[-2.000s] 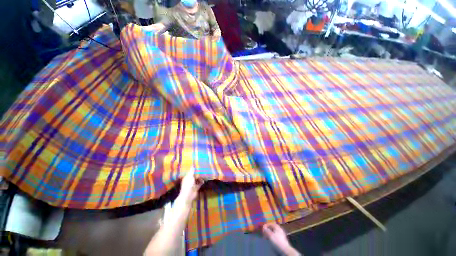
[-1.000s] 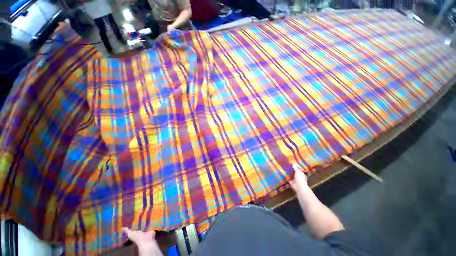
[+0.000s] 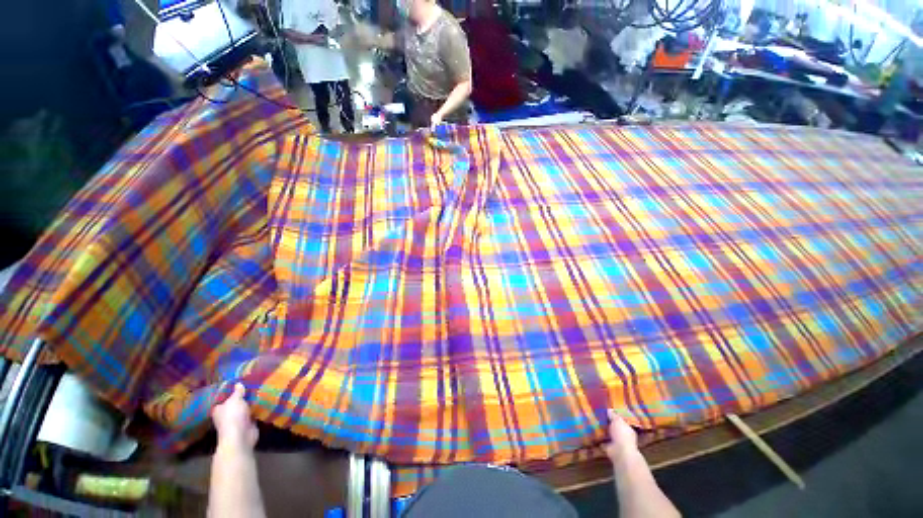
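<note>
Plaid fabric (image 3: 526, 273) in orange, yellow, blue and purple covers the long table, with slanting wrinkles left of the middle and a loose folded part at the left. My left hand (image 3: 235, 417) grips the fabric's near edge at the left and holds it a little raised, with a dark gap below. My right hand (image 3: 619, 435) is on the near edge right of the middle, its fingertips pinching the cloth. The undersides of the cloth at both hands are hidden.
A wooden stick (image 3: 766, 451) pokes out over the brown table edge (image 3: 597, 471) at the right. Silver metal bars (image 3: 368, 488) show below the cloth. A person (image 3: 437, 66) stands at the far edge with a hand on the cloth; another person (image 3: 316, 46) is behind. Machine parts are at left.
The cloth fold has opened out over the middle since the first frame. Since the second, my left hand has moved left and lifted the edge. The view has tilted up.
</note>
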